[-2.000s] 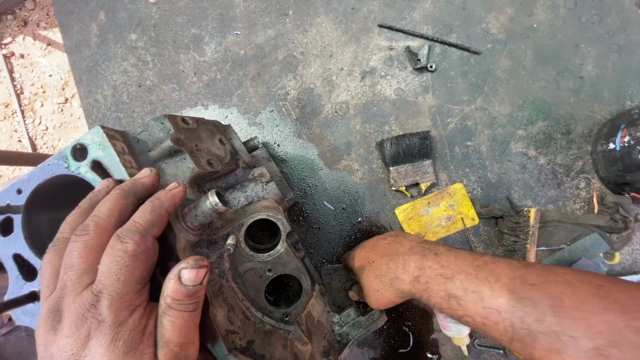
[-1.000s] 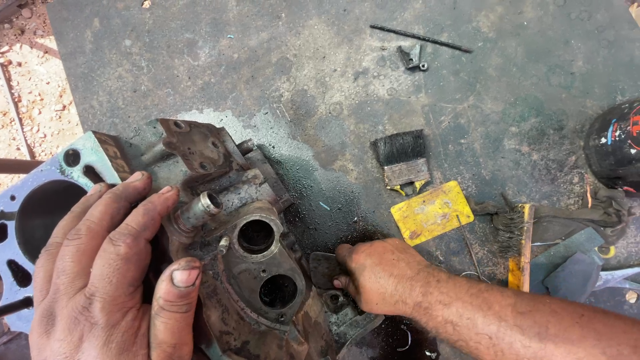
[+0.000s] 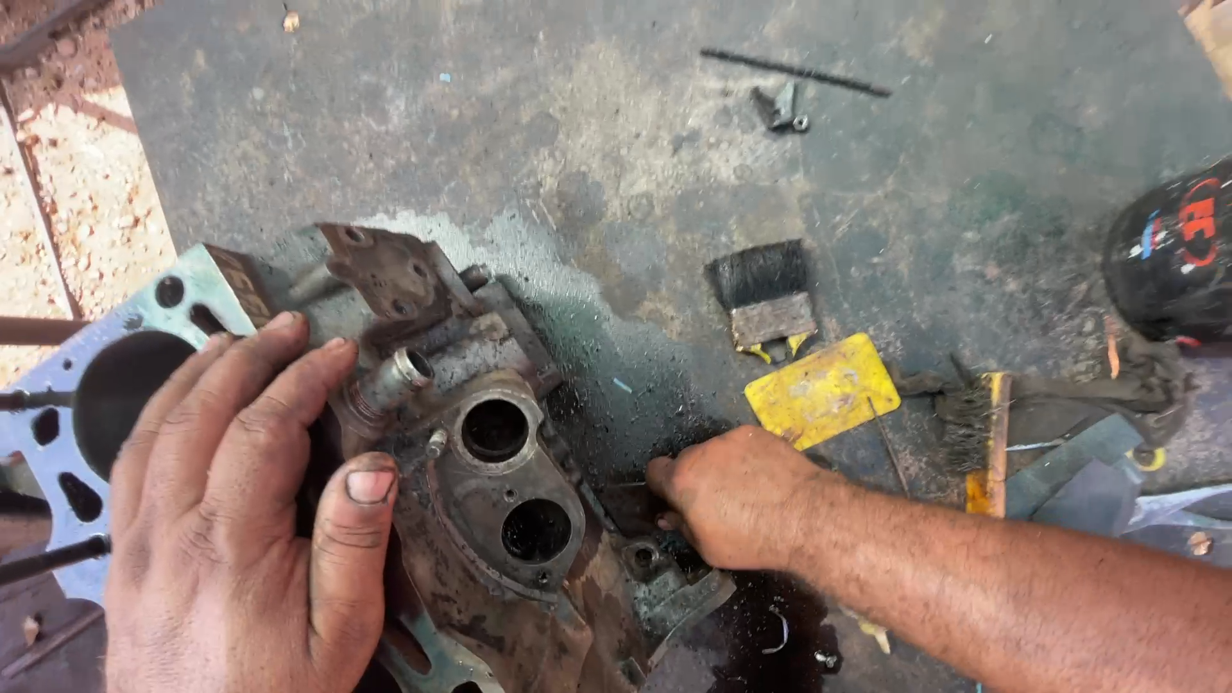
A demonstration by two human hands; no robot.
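Observation:
My left hand (image 3: 245, 510) lies palm down with fingers spread, across the metal engine block (image 3: 226, 279) and the edge of a stained cast-metal intake manifold (image 3: 505, 486) with two round ports. The manifold lies against the block, with a short metal pipe stub (image 3: 395, 375) near my left fingertips. At the manifold's right side, my right hand (image 3: 736, 491) is curled around a thin, flat, dark metal piece (image 3: 626, 500). That piece reaches toward the manifold's edge; its far end by my palm is hidden. Wet, dark residue surrounds the right hand.
On the metal tabletop (image 3: 616, 115) lie a black-bristled paintbrush (image 3: 770, 289), a yellow plate (image 3: 823, 390), a wire brush (image 3: 996, 443) on a dark rag (image 3: 1088, 390), a thin dark rod (image 3: 794, 72) and small metal parts (image 3: 782, 108). A black container (image 3: 1174, 255) stands at right.
My right hand and the flat piece have shifted slightly along the manifold's right side. My left hand stays on the block and manifold.

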